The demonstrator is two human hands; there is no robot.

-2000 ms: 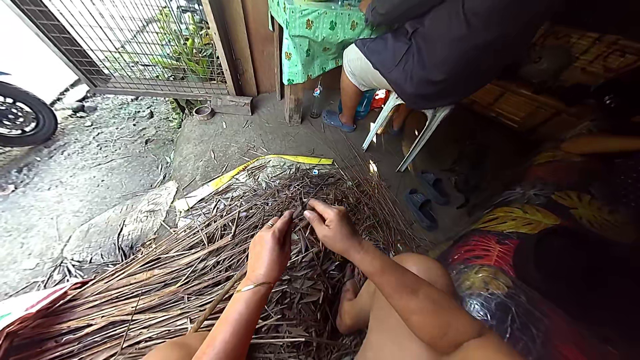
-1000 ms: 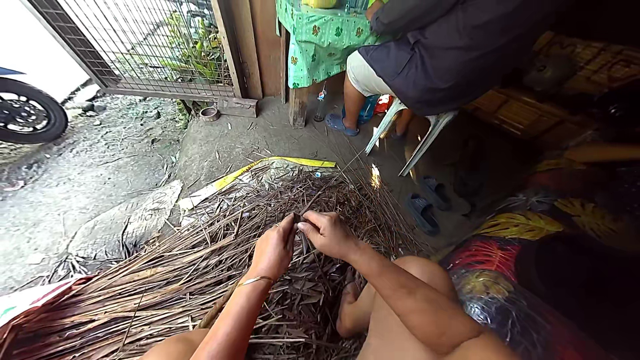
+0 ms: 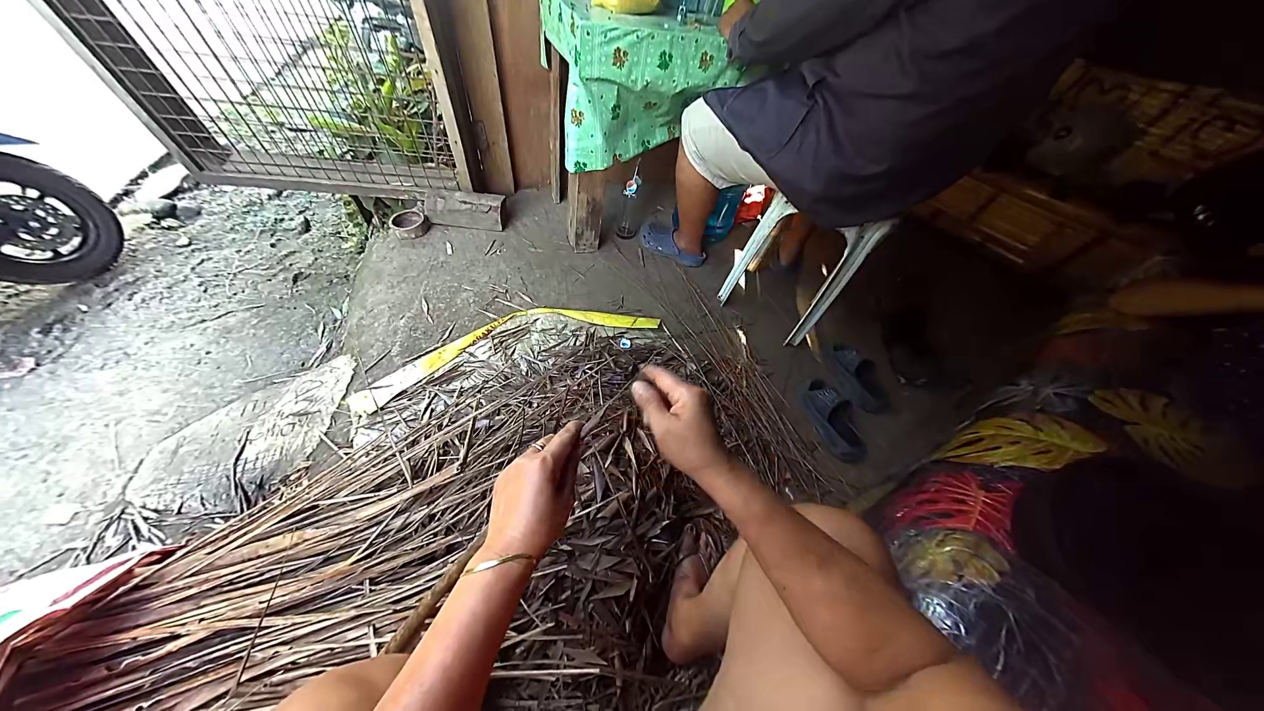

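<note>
My left hand, with a ring and a gold-coloured bracelet on its wrist, is closed over a pile of dry brown leaf strips. A thin dark strip seems to be pinched in it, its tip showing beside the fingers. To its right and a little farther off, my right hand has thumb and forefinger bent close together; whether something thin is between them cannot be made out. Short leaf scraps lie heaped beneath both hands. A brown stick runs under my left forearm.
A yellow tape lies along the pile's far edge. Beyond it, a person sits on a white plastic chair by a table with a green cloth. Slippers and plastic-wrapped bundles are at right. A flattened sack lies left.
My hands were close together over the pile; now they are apart, the right one having moved away from the left, farther out and to the right.
</note>
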